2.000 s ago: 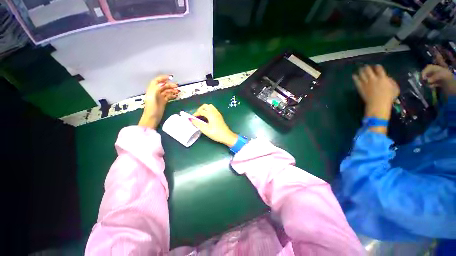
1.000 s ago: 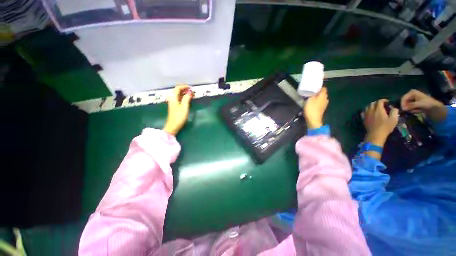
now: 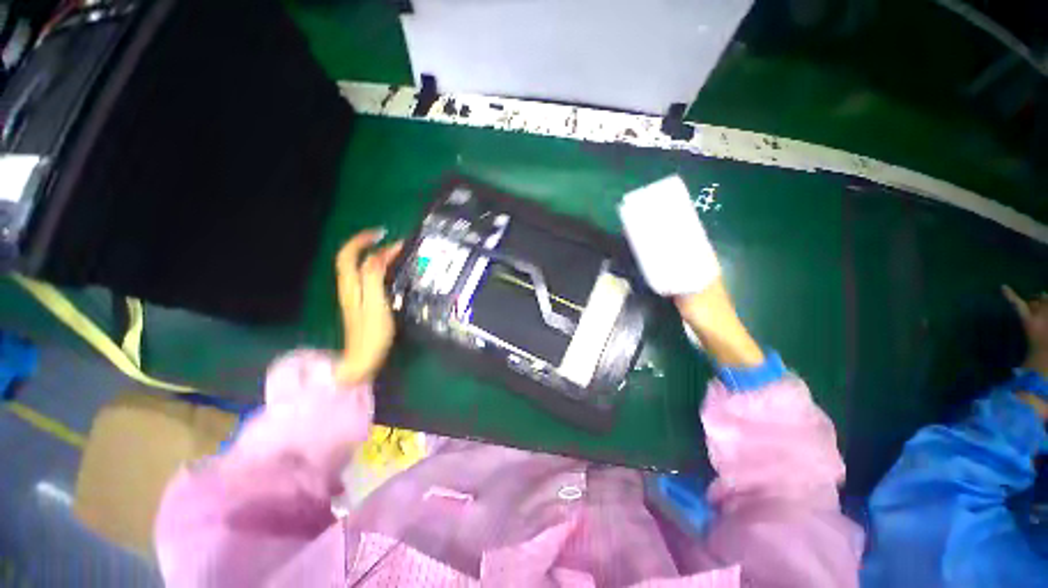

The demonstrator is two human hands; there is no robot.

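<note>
The open tablet housing [image 3: 534,301] lies in a black foam tray [image 3: 460,345] on the green mat, tilted, its mainboard end at the left. A grey flat cable [image 3: 540,293] runs over the dark battery area, and a whitish bar [image 3: 594,330] crosses the right end. My left hand [image 3: 368,304] is at the tray's left edge, fingers bent; whether it grips the tray is unclear. My right hand [image 3: 715,322] holds the white release liner [image 3: 669,238] beside the tray's right end; its fingers are mostly hidden by the liner.
Tall black foam trays [image 3: 207,161] stand at the left. A white board [image 3: 575,46] stands behind the white edge strip [image 3: 517,115] with dark specks. A small silvery cluster [image 3: 706,199] lies on the mat. A person's blue sleeve [image 3: 965,482] and hand show at right. A cardboard box [image 3: 144,465] is below left.
The view has swung left. The tablet and tray have come nearer to me and turned. My left hand has gone from the edge strip to the tray's left side. The liner stays in my right hand.
</note>
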